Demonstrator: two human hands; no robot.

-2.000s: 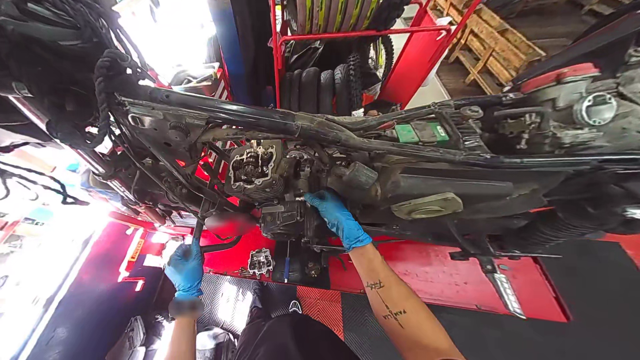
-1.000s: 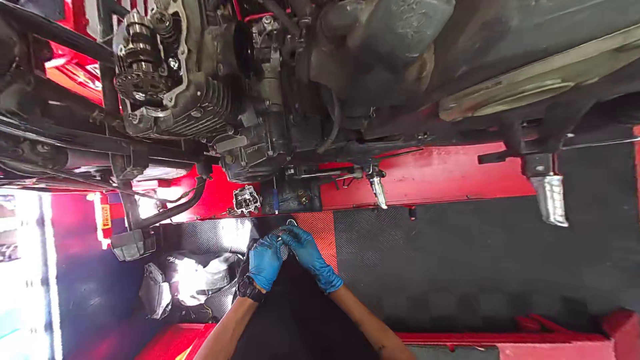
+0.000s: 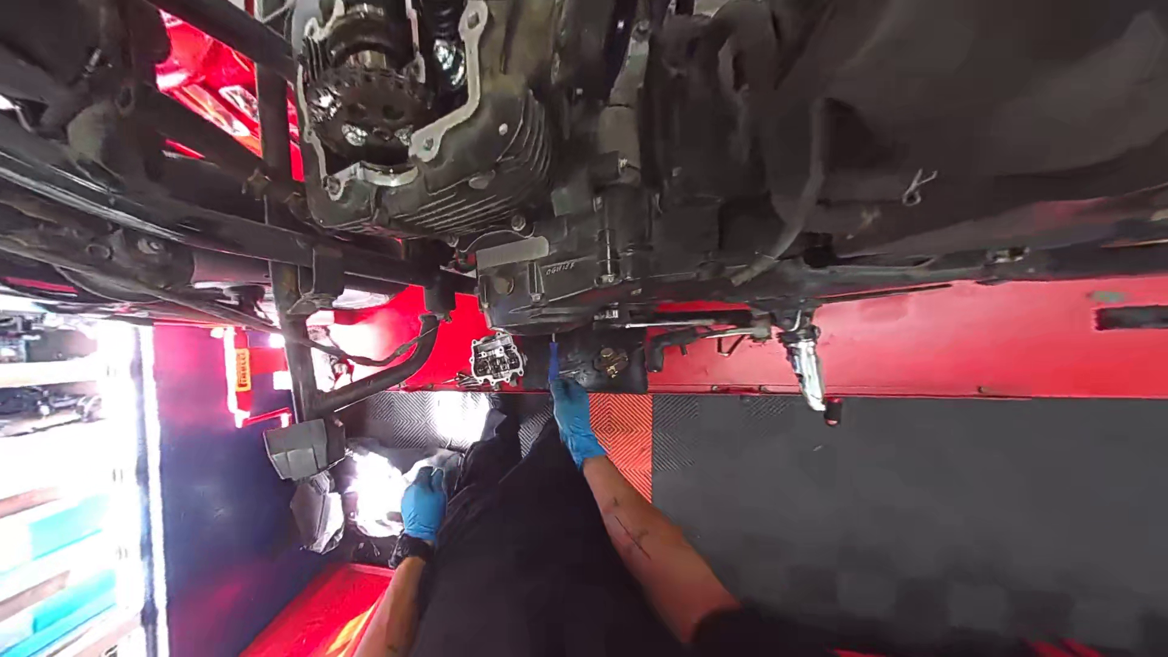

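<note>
My right hand (image 3: 575,422), in a blue glove, reaches to the blue handle of a slim tool (image 3: 553,359), probably a screwdriver, near the edge of the red lift platform. Its fingers touch the handle's near end; how firmly they grip is unclear. My left hand (image 3: 423,504), also gloved in blue, is low beside my leg, its fingers curled; any content is hidden. Above is a motorcycle engine with its cylinder head (image 3: 429,173) uncovered, a camshaft sprocket (image 3: 367,105) showing inside. A small metal engine cover (image 3: 496,359) lies on the platform left of the blue handle.
Over the red lift platform (image 3: 912,342) hangs a metal footpeg (image 3: 805,367). A black tray (image 3: 630,358) with small metal parts sits beside the blue handle. Black frame tubes (image 3: 374,383) extend down at left, near crumpled plastic (image 3: 370,488) on the floor.
My hands, together in front of me a second ago, are now apart. The right has moved forward to the blue-handled tool, the left down and to the left. The view is closer to the engine.
</note>
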